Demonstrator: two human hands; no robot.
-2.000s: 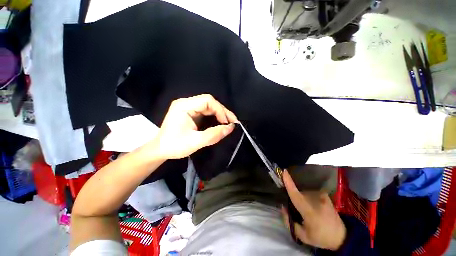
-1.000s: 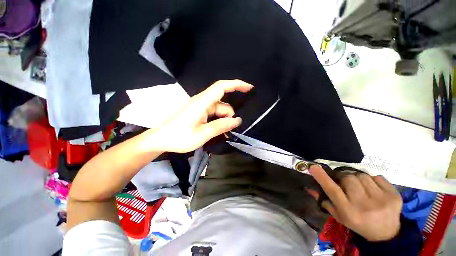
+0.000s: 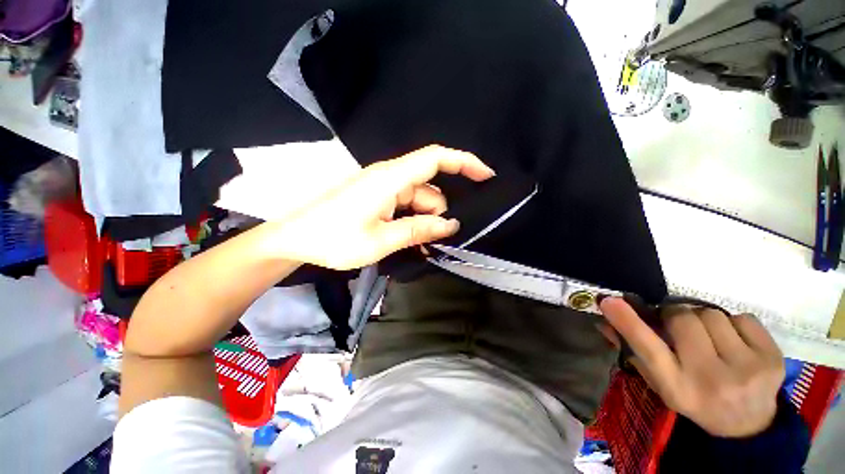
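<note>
A large black garment panel (image 3: 482, 102) lies over the table and hangs at its near edge. A narrow pale slit (image 3: 505, 218) shows in it near the centre. My left hand (image 3: 389, 208) is on the panel left of the slit, thumb and forefinger apart; the other fingers are curled, and whether they grip cloth is unclear. My right hand (image 3: 704, 356) holds the fabric shears (image 3: 519, 280) by the black handles. The blades point left along the panel's near edge, nearly closed, their tips by my left thumb.
The sewing machine head (image 3: 741, 46) is at the upper right. Blue thread snips (image 3: 827, 213) lie at the far right. Stacked pale panels (image 3: 130, 120) lie at the left. Red baskets (image 3: 250, 380) of cloth and my lap are below the table edge.
The shears have swung from steep to nearly level and their blades have come closer together. My right hand has moved right. The panel has shifted and turned, with the slit now further right.
</note>
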